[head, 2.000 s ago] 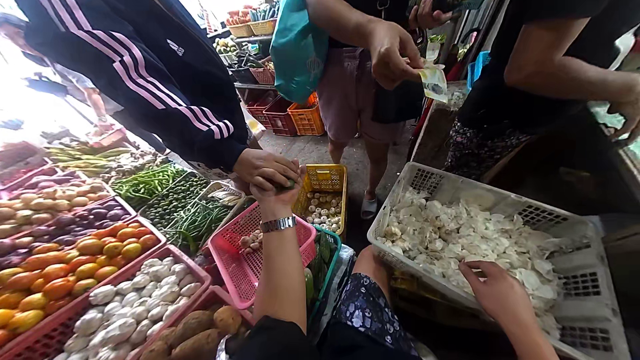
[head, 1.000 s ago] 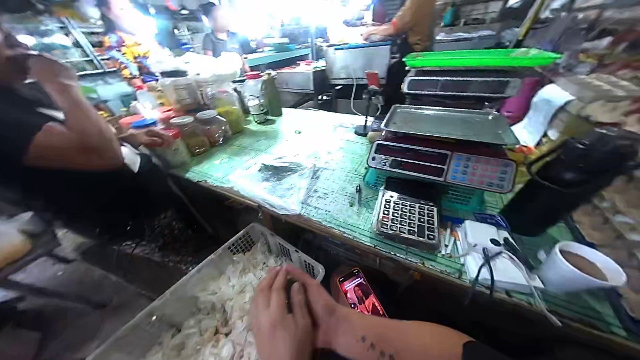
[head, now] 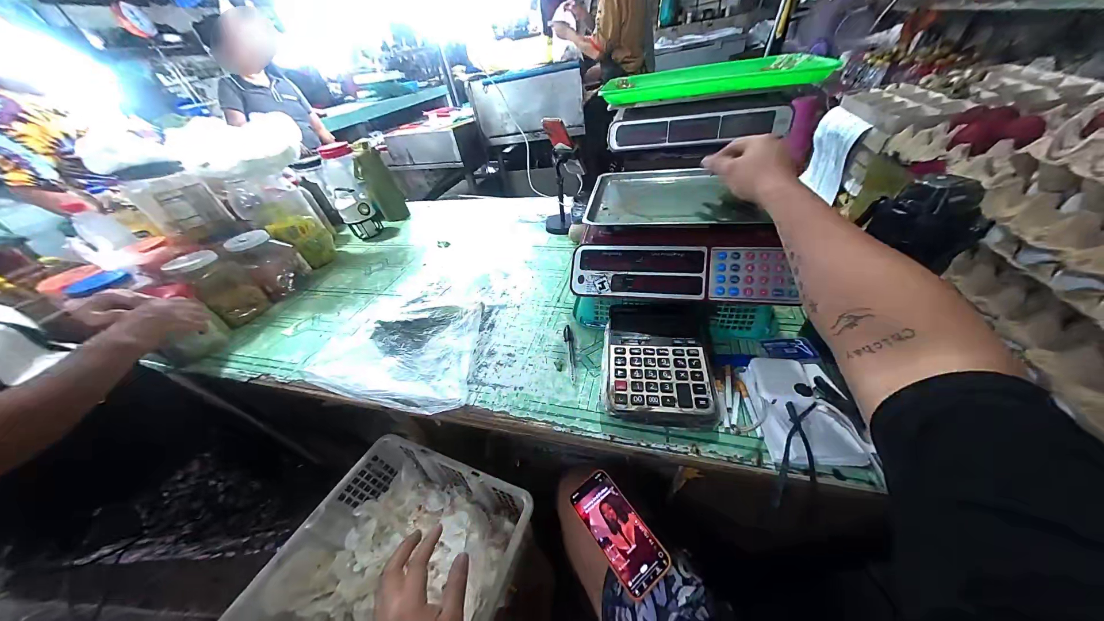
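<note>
My right hand [head: 759, 168] is over the metal pan [head: 647, 200] of a red digital scale [head: 640, 272], fingers bent down; something small and dark lies below it on the pan, too blurred to name, and whether the hand grips anything is unclear. My left hand [head: 423, 578] rests with spread fingers over papery garlic skins [head: 362, 552] in a white plastic crate [head: 511, 552]. A calculator [head: 660, 375] sits in front of the scale, with a pen [head: 569, 352] to its left. On my thigh lies a lit smartphone [head: 621, 535].
A clear plastic bag [head: 405, 354] lies on the green-covered table [head: 517, 259]. Lidded jars [head: 211, 285] stand at left, near another person's hands [head: 129, 323]. A second scale with a green tray [head: 720, 79] is behind. Stacked egg trays [head: 1035, 216] and a white pouch [head: 802, 410] are at right.
The view has swung from the vegetable crates to the table. My hands, together over the crate one second ago, are apart; the right has moved up to the scale pan.
</note>
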